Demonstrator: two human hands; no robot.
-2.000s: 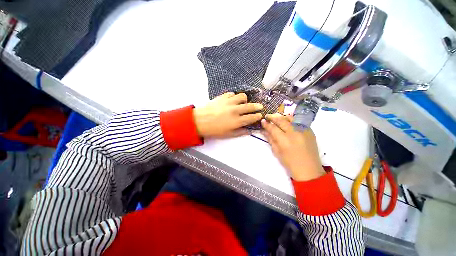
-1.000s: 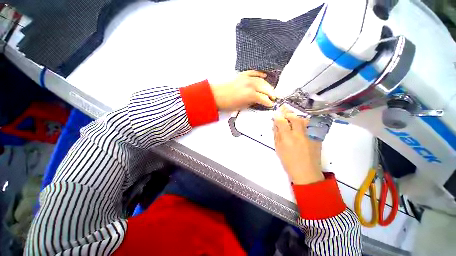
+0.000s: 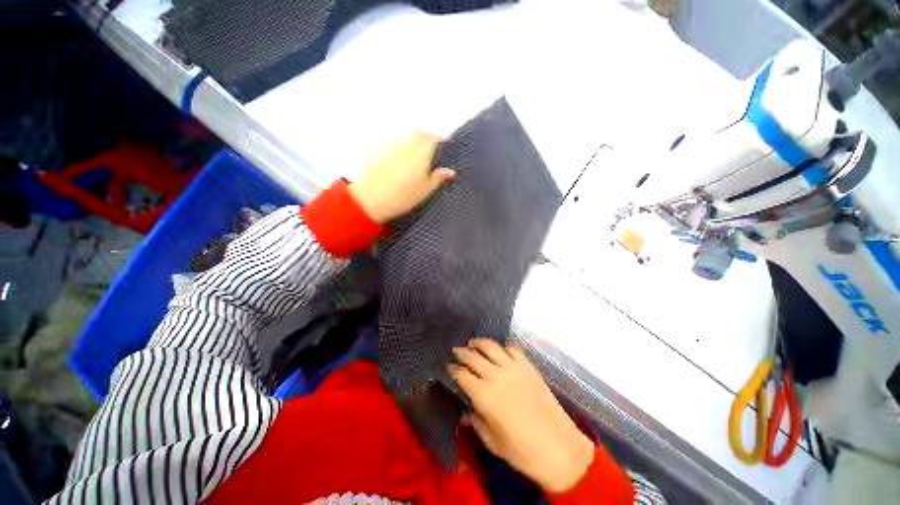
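Observation:
A dark checked cut piece (image 3: 469,237) is off the needle area, spread across the table's front edge with its lower end hanging over towards my body. My left hand (image 3: 403,178) holds its upper left edge, thumb on top of the cloth. My right hand (image 3: 508,404) holds its lower right edge, fingertips on the cloth. The white sewing machine (image 3: 780,148) stands to the right. Its presser foot area (image 3: 686,212) has no cloth under it, and an orange patch shows beside it.
Scissors with yellow and red handles (image 3: 766,412) lie at the right, by the machine base. More dark checked cloth (image 3: 252,39) lies at the far left of the table (image 3: 434,54). A blue bin (image 3: 148,286) holding dark cloth is below left.
The cut piece has left the needle area and moved left and towards my body. Both hands have moved left with it, my right hand also lower. The view has shifted.

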